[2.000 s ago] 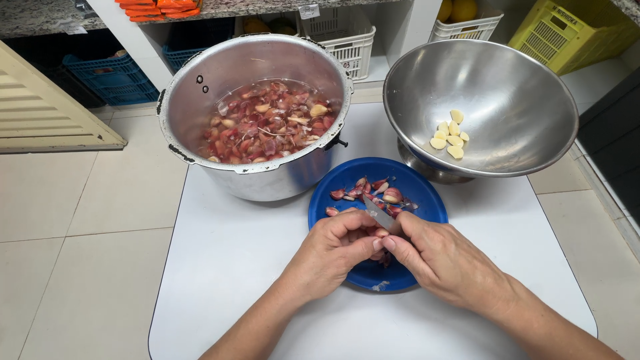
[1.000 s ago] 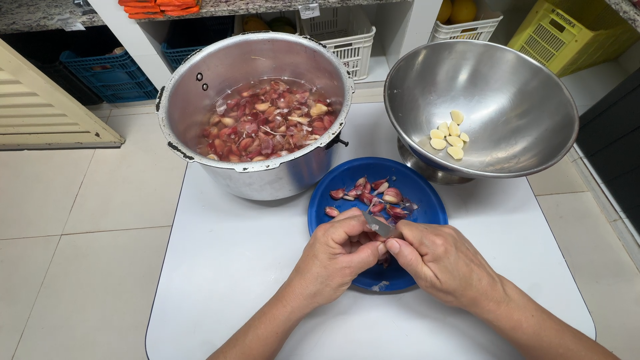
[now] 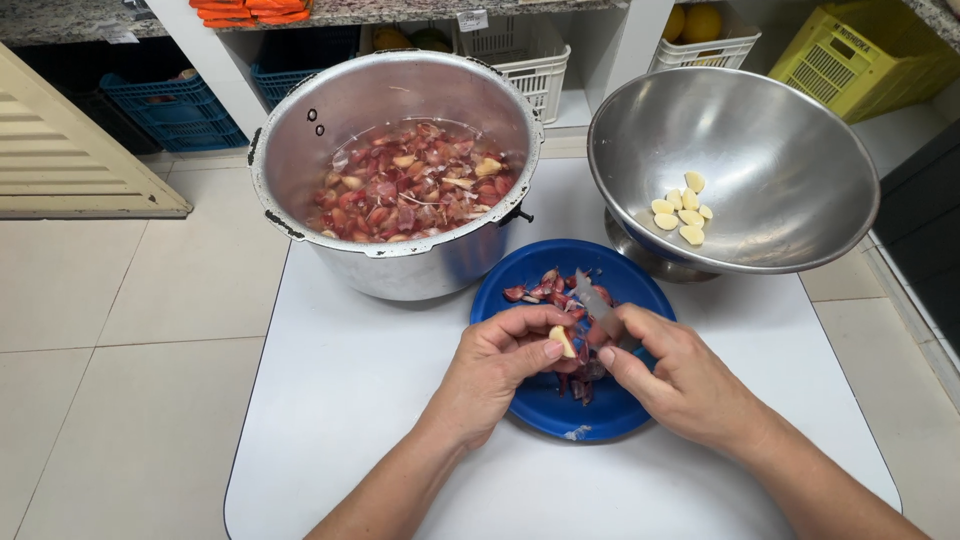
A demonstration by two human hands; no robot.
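Between the thumb and fingers of my left hand [image 3: 499, 367] is a garlic clove [image 3: 562, 342], its pale flesh partly bared and some reddish skin still on it. My right hand [image 3: 675, 371] grips a small knife [image 3: 598, 300], whose blade points up and away; its handle is hidden in the fingers. Both hands are over a blue plate [image 3: 544, 416] holding unpeeled cloves [image 3: 551, 286] and loose skins [image 3: 582, 388]. Behind to the left, an aluminum pot [image 3: 405, 274] contains many reddish cloves in water [image 3: 405, 187]. Several peeled cloves [image 3: 690, 217] lie in a tilted-looking steel footed bowl [image 3: 787, 172] at right.
Everything stands on a white table [image 3: 337, 420] with rounded corners. Beyond it, shelves hold a blue crate [image 3: 172, 112], a white crate [image 3: 536, 75] and a yellow crate [image 3: 832, 64]. A cream louvered panel [image 3: 75, 142] is at far left, above the tiled floor.
The knife blade has lifted away from my left fingers, and my hands are slightly farther apart. The clove's pale flesh now shows in my left hand.
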